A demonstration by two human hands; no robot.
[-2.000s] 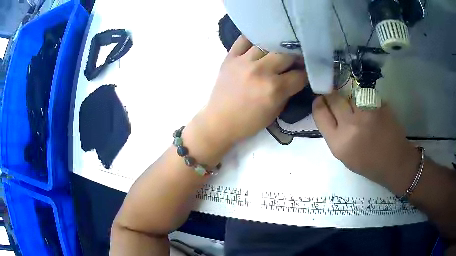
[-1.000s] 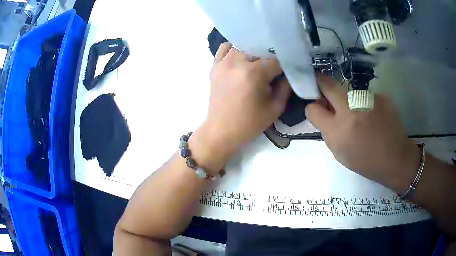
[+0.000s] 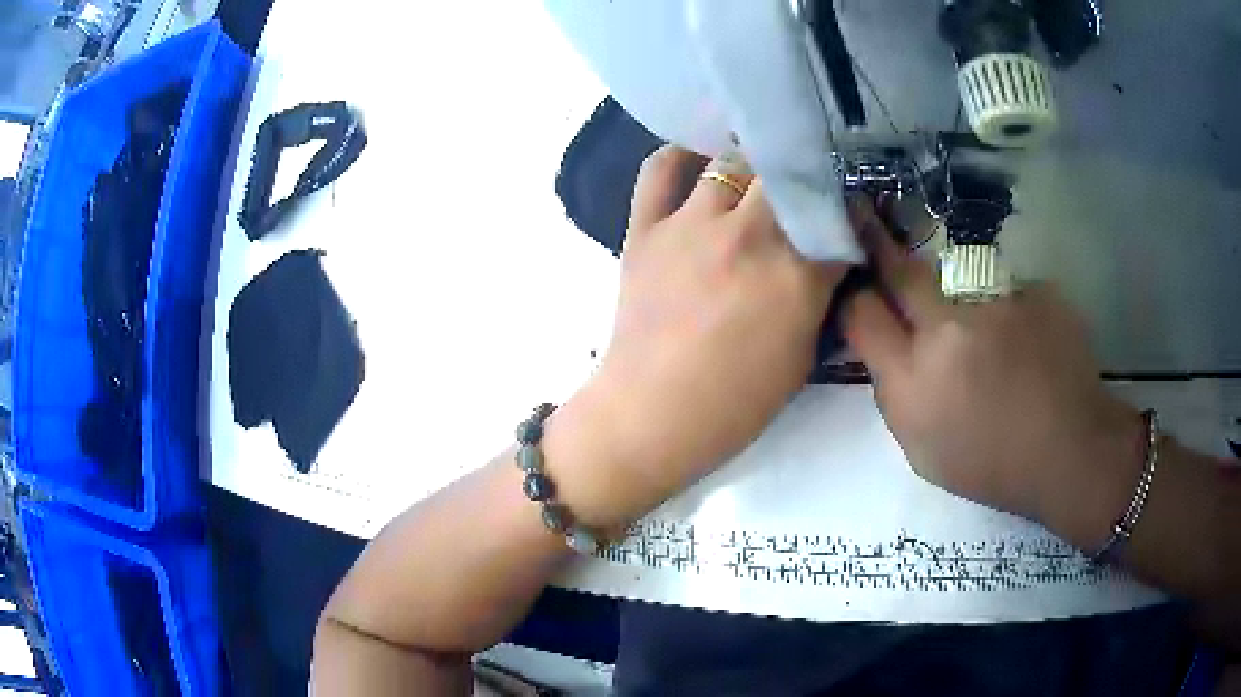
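A black cloth piece (image 3: 606, 177) shows on the white table to the left of my left hand's fingers, and a dark part of the work shows between my hands. My left hand (image 3: 721, 306) holds the work down, its fingertips partly hidden behind the pale machine head (image 3: 803, 204). My right hand (image 3: 973, 388) grips the right side of the work by the needle area, thumb and fingers close together and slightly blurred. The stitching point and most of the work are hidden by my hands.
On the left lie a looped black zipper band (image 3: 300, 157) and an angled black panel (image 3: 293, 354). Blue bins (image 3: 177, 286) with black pieces stand beyond them. Ribbed cream knobs (image 3: 1007, 98) hang above my right hand. A printed ruler (image 3: 844, 556) runs along the front edge.
My left hand has shifted right and down, closer to my right hand. More black cloth shows at its left. The curved band edge seen below the hands is now covered.
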